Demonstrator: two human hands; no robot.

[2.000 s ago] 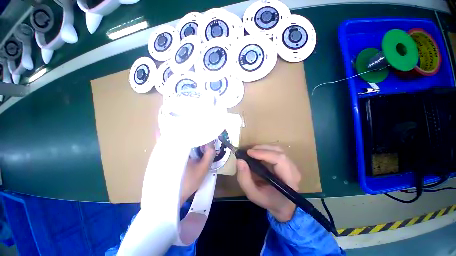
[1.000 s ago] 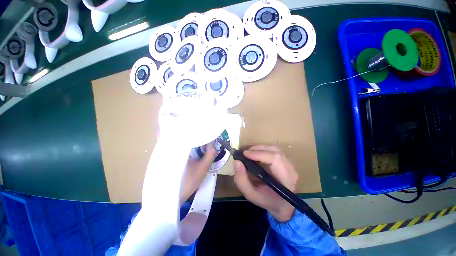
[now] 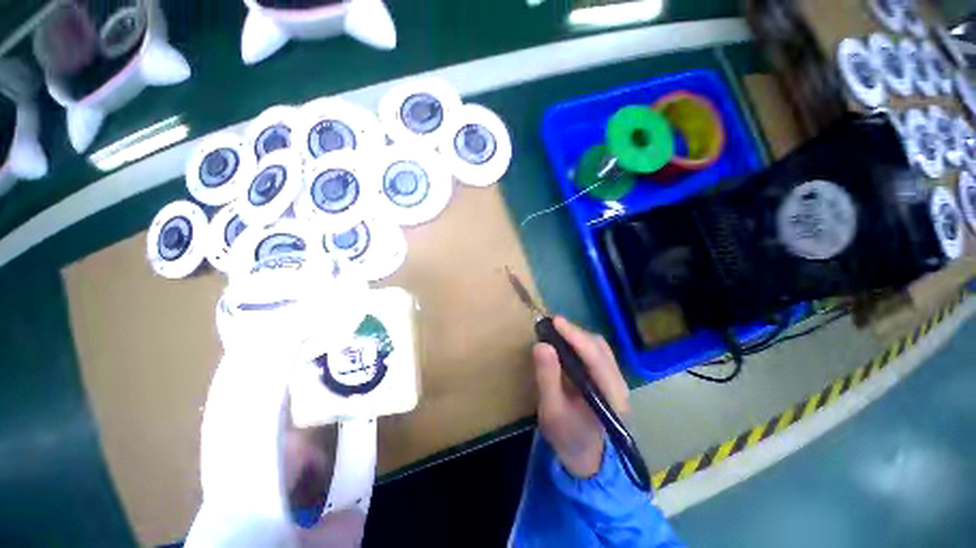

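Note:
My right hand (image 3: 578,396) holds the black soldering iron (image 3: 594,401), its metal tip raised over the cardboard, right of the work and apart from it. The white housing (image 3: 241,428), glaring and overexposed, lies left of centre. A small green circuit board (image 3: 371,334) and a dark ring (image 3: 353,380) show at its round seat, over a pale square support block (image 3: 403,401). A blurred, shadowed skin-toned patch shows inside the housing's loop; it may be part of my left hand, but its grip is hidden.
White round discs (image 3: 334,191) are piled on the cardboard (image 3: 471,353). A blue tray (image 3: 573,139) holds green spools (image 3: 640,139), a red-yellow tape roll (image 3: 701,128) and a sponge (image 3: 661,324). A black box (image 3: 738,241) overlaps it. More housings (image 3: 316,27) and discs stand beyond.
The view has swung to the right. The iron has moved right, away from the circuit board. My left hand's fingers no longer show on the round seat.

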